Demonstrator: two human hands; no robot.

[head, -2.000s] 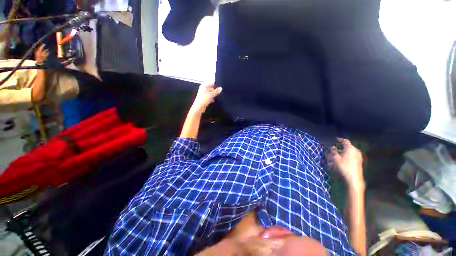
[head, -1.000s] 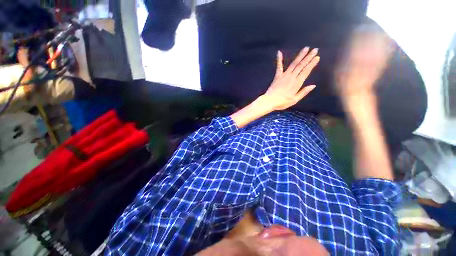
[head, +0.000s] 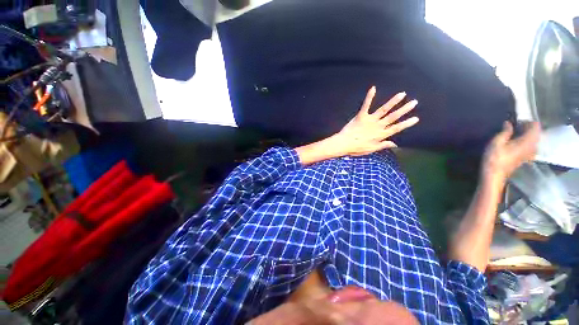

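Observation:
A large dark garment piece lies flat on the white table cover, its curved edge at the right. My left hand lies palm down with spread fingers on the cloth near its front edge, holding nothing. My right hand is at the cloth's right front edge, slightly blurred; whether its fingers pinch the edge cannot be told. A narrow small dark cloth part lies on the table at the far left.
A silvery iron stands at the right of the table. Pale scraps lie in a heap below right. A folded red garment stack is at the lower left, with cables at the upper left.
My left hand moved from the cloth's left corner onto its front part and stays there, spread. My right hand swept over the cloth, then to its right edge. The iron has come into view.

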